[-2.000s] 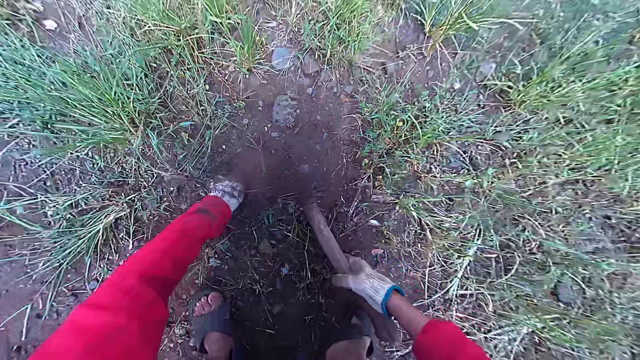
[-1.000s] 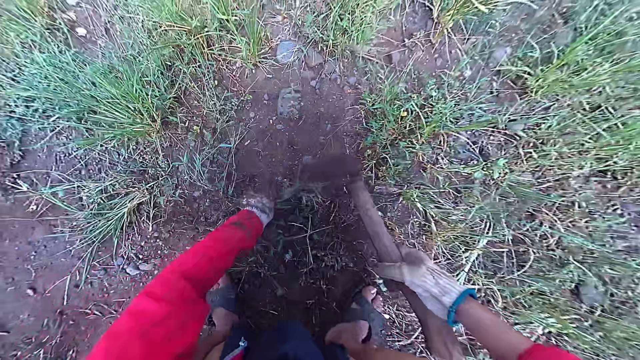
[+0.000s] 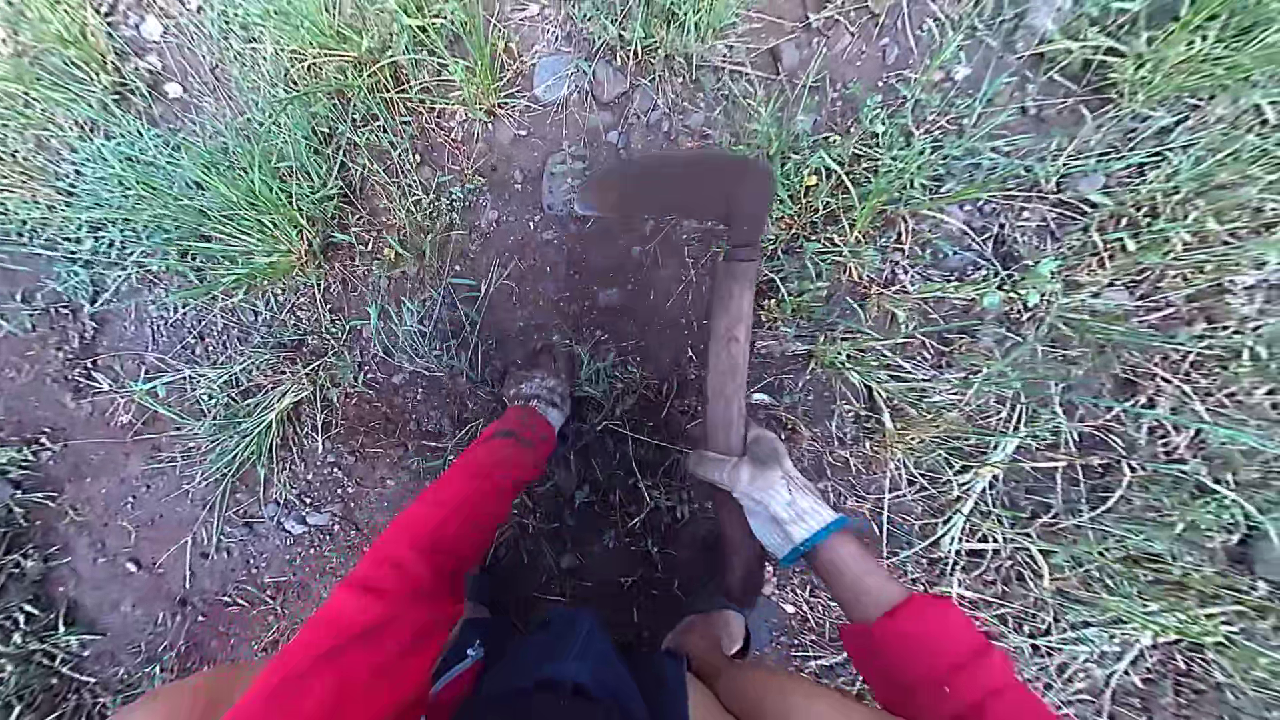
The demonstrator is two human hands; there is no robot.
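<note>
My right hand (image 3: 765, 485), in a whitish knit glove with a blue cuff, is closed around the wooden handle (image 3: 731, 350) of a hand tool. Its broad, curved metal blade (image 3: 680, 188) is dirt-brown, points left and is blurred, over the soil and partly over a flat stone (image 3: 562, 180). My left hand (image 3: 540, 392), in a soiled glove below a red sleeve, is low at the soil beside some small green weeds (image 3: 605, 375). Its fingers are dark and blurred, so whether they grip anything cannot be told.
Grass tufts (image 3: 250, 190) grow on the left, and denser grass with dry stalks (image 3: 1000, 430) spreads on the right. Stones (image 3: 552, 78) lie at the top of the bare soil strip. Loose uprooted-looking plants (image 3: 640, 490) lie between my legs, near my foot (image 3: 708, 632).
The blade, down at the soil near my left hand one second ago, now shows farther up the view and larger. My right hand still holds the handle. My left hand stays low by the soil.
</note>
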